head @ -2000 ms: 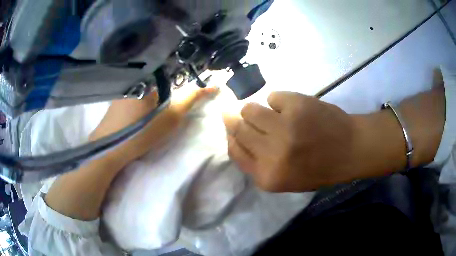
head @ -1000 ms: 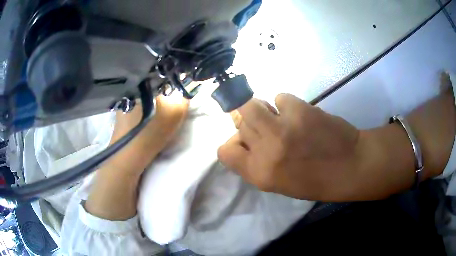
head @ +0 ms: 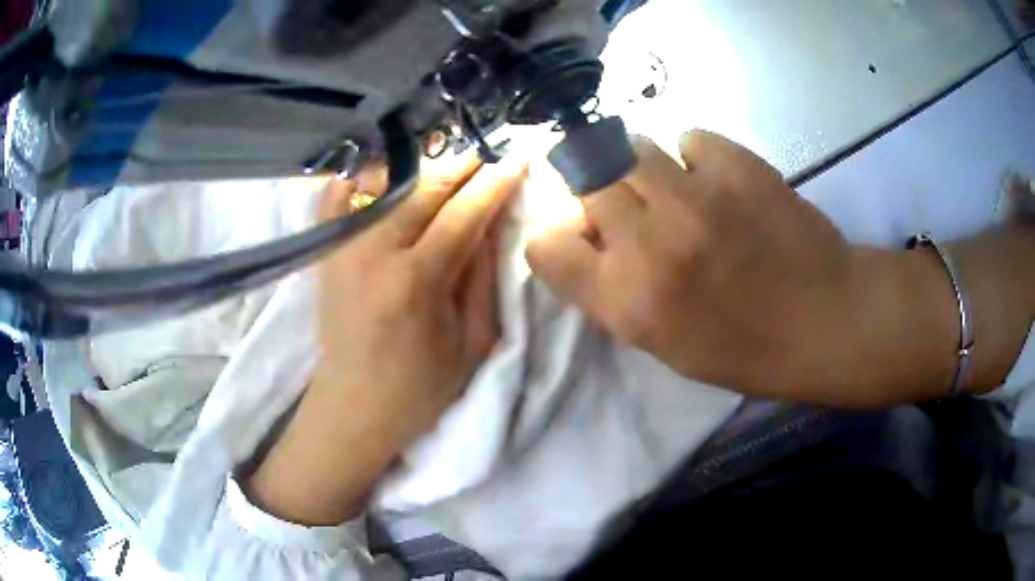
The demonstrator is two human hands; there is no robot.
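White cloth (head: 556, 397) lies under and between my hands, in folds towards the front edge. My left hand (head: 414, 272) lies on the cloth, its fingers stretched towards the needle area, with a ring on one finger. I cannot tell if it grips the cloth. My right hand (head: 704, 272) is bent beside the dark-grey knob (head: 592, 156), its fingertips at the cloth in the glare and partly hidden behind the knob. The sewing machine head (head: 227, 102), with a blue stripe, covers the top left. The needle and the cloth edge there are lost in bright light.
The white machine bed (head: 783, 80) with a dark seam line is at the upper right. A dark curved cable or tube (head: 227, 278) crosses the left side in front of my left wrist. More white and cream cloth (head: 159, 340) lies at left. A grey stitched band (head: 760, 443) runs along the front.
My left hand has come out from behind the machine head and now lies flatter, its back showing. The rounded white fold beside it has flattened. My right hand has shifted slightly up and right.
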